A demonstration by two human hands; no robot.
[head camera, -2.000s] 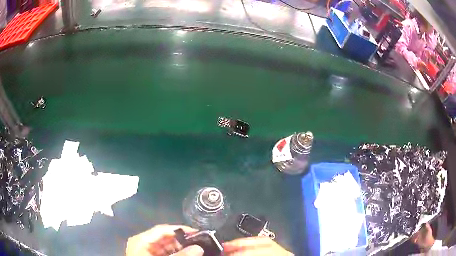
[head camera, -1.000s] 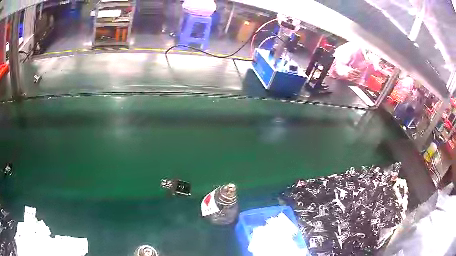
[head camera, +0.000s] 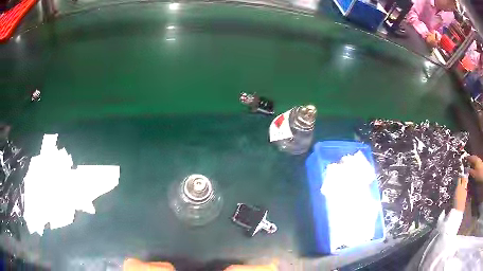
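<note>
A black unit with a silver loop (head camera: 253, 219) lies on the green surface, right of the clear squat bottle with a silver top (head camera: 197, 197). My left hand (head camera: 149, 265) and my right hand (head camera: 252, 266) show only as blurred strips at the bottom edge, below the bottle and the unit. They are apart, with a dark area between them. Their fingers are cut off, so what they hold cannot be told. A labelled clear bottle (head camera: 294, 129) stands further back, beside the blue bin (head camera: 313, 185) full of white wipes (head camera: 352, 204).
White wipes (head camera: 58, 185) lie at left beside a heap of units (head camera: 9, 182). A larger heap (head camera: 418, 174) lies right of the bin, with another person's hands (head camera: 473, 168) at its edge. Loose units lie further back, centre (head camera: 259, 102) and far left (head camera: 35, 96).
Two seconds ago both my hands held a black unit near the clear bottle. One second ago the view was raised and they were out of it. Now it is lowered again, with both hands cut off.
</note>
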